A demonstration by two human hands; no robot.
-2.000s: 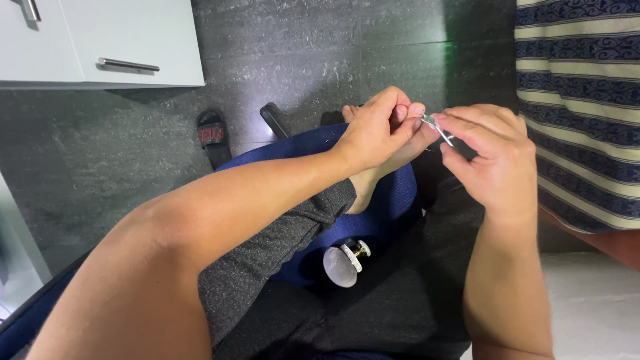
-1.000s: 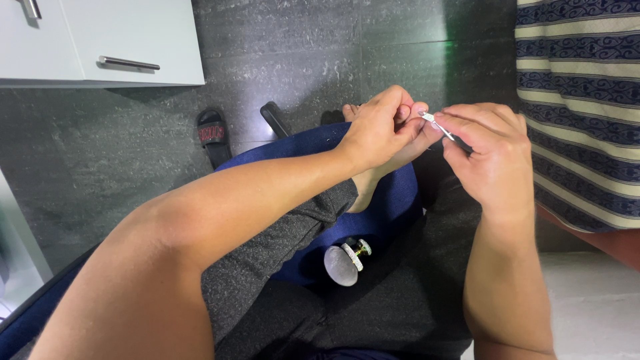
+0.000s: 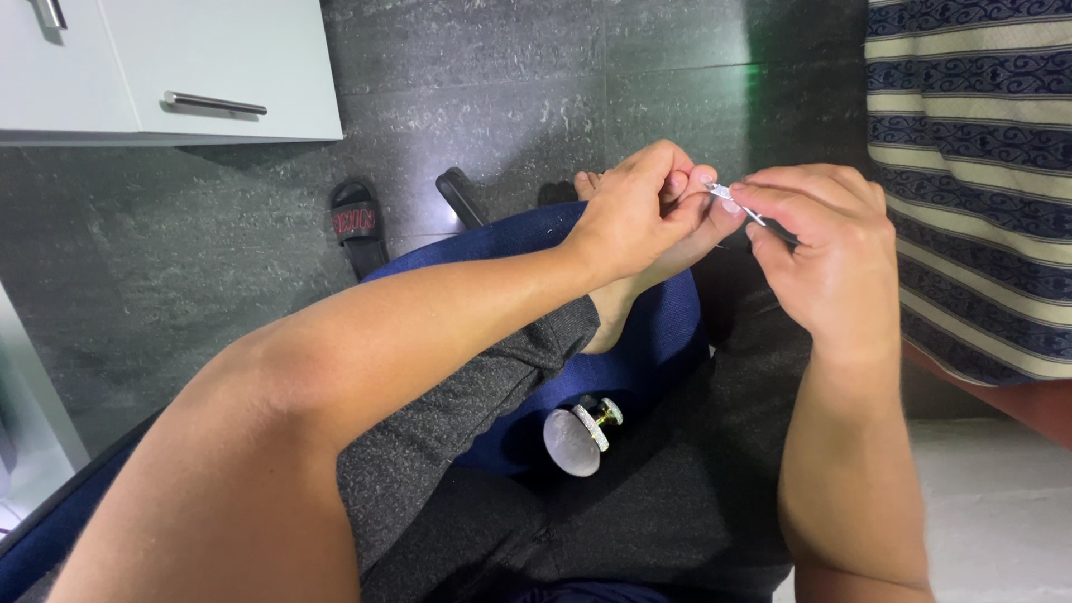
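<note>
A bare foot [image 3: 613, 314] rests on a blue fabric chair seat [image 3: 682, 322], its toes pointing up and to the right. My left hand [image 3: 641, 213] grips the toes, with fingers around one near the big toe. From the right, my right hand [image 3: 825, 243] holds a small metal nail clipper [image 3: 722, 193] between thumb and fingers. The clipper's front end touches or nearly touches a toenail beside my left fingertips. A round brush with a glittery handle [image 3: 593, 427] and pale bristles [image 3: 571, 444] lies on the seat between the legs in dark grey trousers [image 3: 419, 444].
White cabinet doors with bar handles [image 3: 216, 105] are at the upper left. A black slide sandal [image 3: 358, 224] lies on the dark tiled floor [image 3: 184, 218], near a black chair-base leg [image 3: 461, 197]. Striped blue-and-cream cloth [image 3: 971, 167] hangs at the right, with part of another person's leg [image 3: 997, 402] below.
The nail clipper has turned in my right hand, its lever no longer standing out crosswise as it did two seconds ago. My left hand keeps its hold on the toes.
</note>
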